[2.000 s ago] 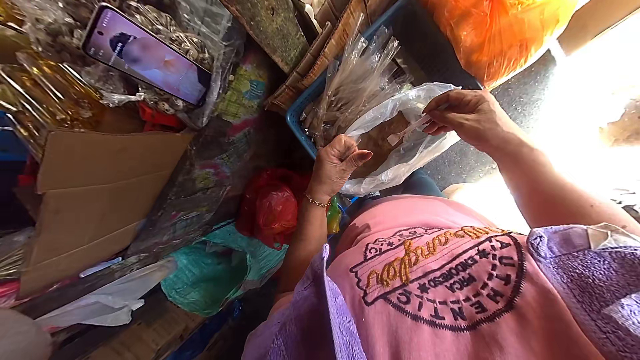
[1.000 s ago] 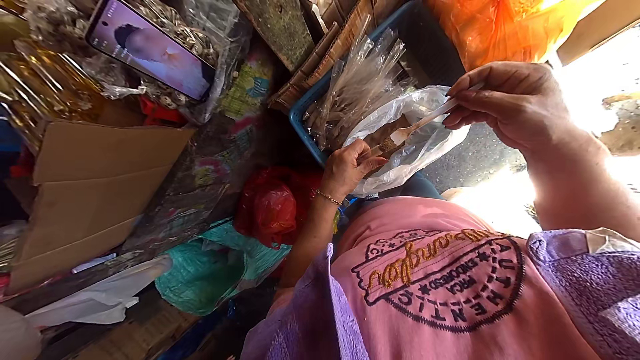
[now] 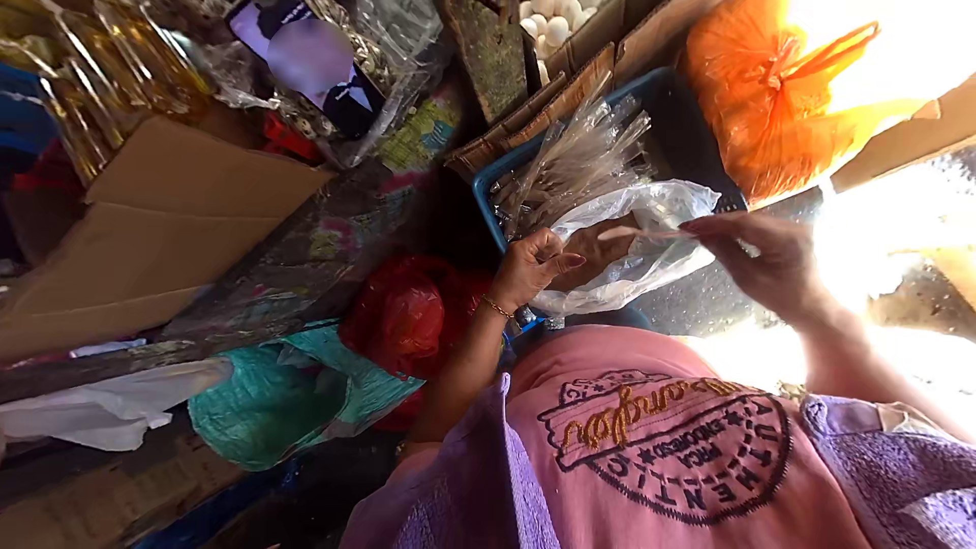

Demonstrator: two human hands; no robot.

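A translucent white plastic bag [image 3: 679,200] gapes in front of my body, with brown contents [image 3: 598,255] showing inside. My left hand [image 3: 537,267] grips its near left rim between thumb and fingers. Over the bag's right side, my right hand [image 3: 762,255] pinches the end of a thin, pale, spoon-like utensil [image 3: 621,233], whose wider tip points left above the brown contents. Just beyond the bag, a blue plastic basket [image 3: 488,206] holds a pile of narrow clear plastic packets [image 3: 587,164] with brownish filling.
A tied orange bag [image 3: 751,107] stands right of the basket, and eggs [image 3: 553,27] lie in a box behind it. On the left are a phone [image 3: 354,99], a cardboard flap [image 3: 152,229], bottles of yellowish liquid [image 3: 130,53], a red bag [image 3: 408,316] and a green bag [image 3: 267,404].
My right hand was higher above the bag a second ago, with the utensil slanting down; now it is lower and the utensil lies nearly level. My left hand stays on the bag's rim.
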